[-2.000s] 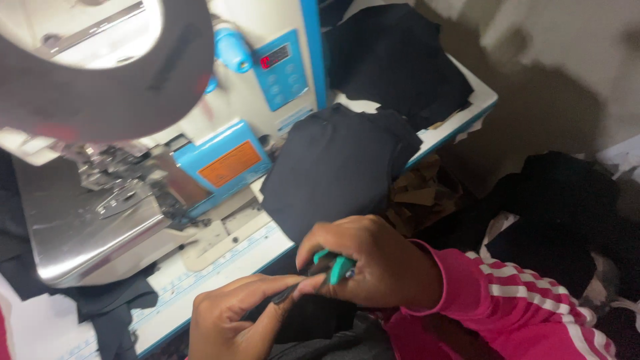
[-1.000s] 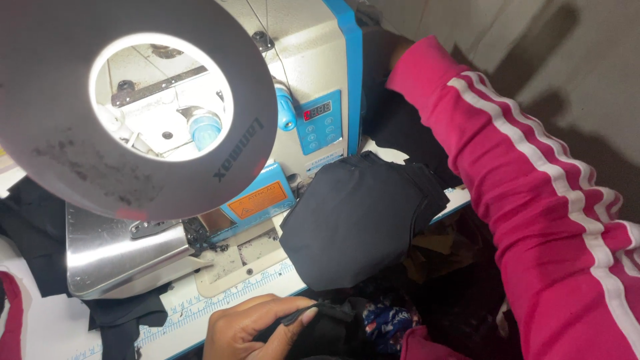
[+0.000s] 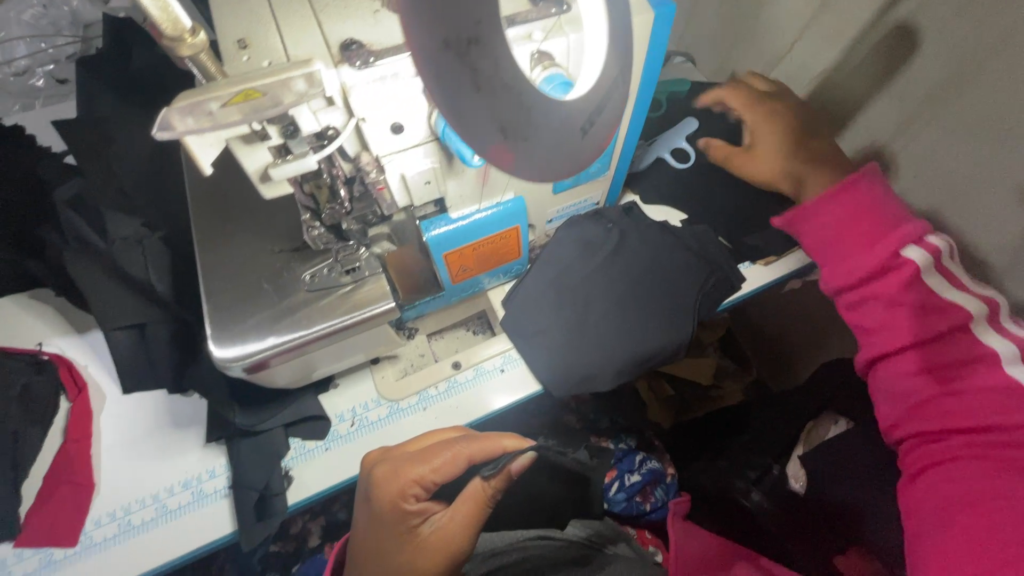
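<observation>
Between thumb and forefinger, my left hand point(image 3: 436, 496) pinches the edge of a black fabric piece point(image 3: 552, 480) in front of the table edge. My right hand point(image 3: 772, 132), fingers apart and holding nothing, hovers over dark fabric point(image 3: 712, 188) at the table's far right. Close to its fingertips lie light blue thread snips point(image 3: 676, 148), with a green-handled tool point(image 3: 670, 94) just behind them. A stack of dark cut fabric pieces point(image 3: 616, 296) hangs partly over the table edge between my hands. The sewing machine point(image 3: 296, 296) stands behind, its needle area uncovered by cloth.
A ring lamp point(image 3: 520, 104) hangs before the machine. Black fabric point(image 3: 136, 240) is heaped at the left, beside a black piece with a red band point(image 3: 64, 480). A printed ruler point(image 3: 400, 416) runs along the table's front edge. A wall rises at the right.
Two seconds ago both hands were together at the fabric, the right with a green-handled tool. The right hand then reached to the far right and is now empty. The view has shifted left.
</observation>
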